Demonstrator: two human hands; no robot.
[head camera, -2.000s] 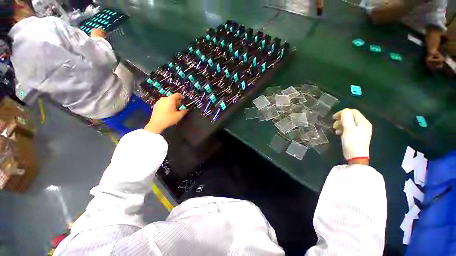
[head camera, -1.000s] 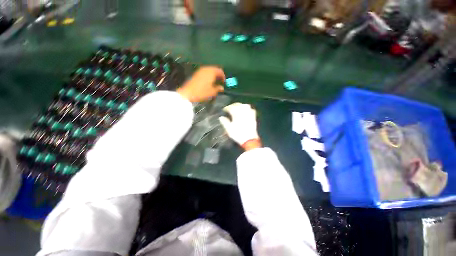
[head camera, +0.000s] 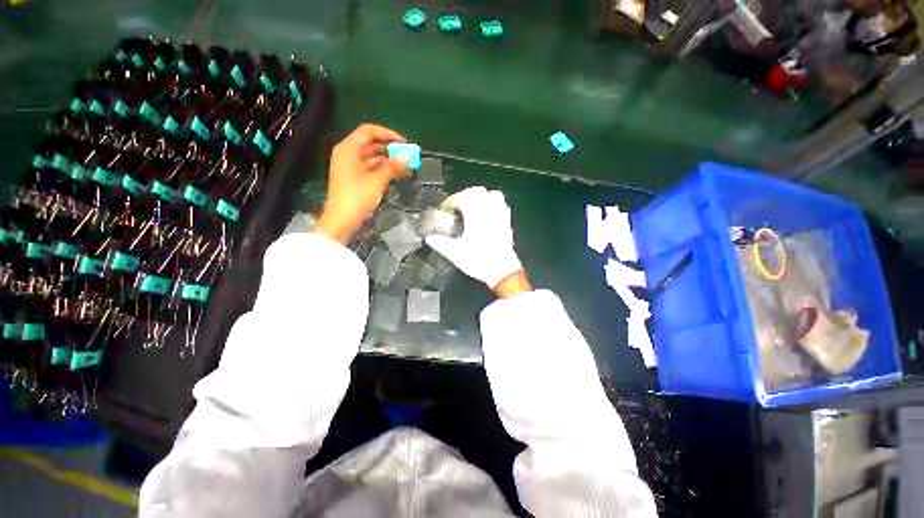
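Observation:
My left hand (head camera: 360, 174), bare, holds a teal square piece (head camera: 404, 155) between thumb and fingers above the far edge of the sheet pile. My right hand (head camera: 480, 233), in a white glove, pinches one clear square sheet (head camera: 440, 224) at the pile's right side. Loose clear square sheets (head camera: 401, 240) lie between and below the hands on the green bench (head camera: 527, 253). A foam tray (head camera: 167, 372) at the left holds rows of dark units with teal blocks and shiny leads.
Several other teal pieces (head camera: 561, 143) lie spaced along the far bench. White strips (head camera: 611, 231) lie beside a blue tote (head camera: 694, 293) holding clear bags, a yellowish ring and a beige lump. Shiny bits show in a dark area below the bench edge. Grey metal equipment stands at lower right.
The view has swung right. My left hand has left the tray and now holds a teal piece. My gloved right hand has come to the pile and now holds a sheet.

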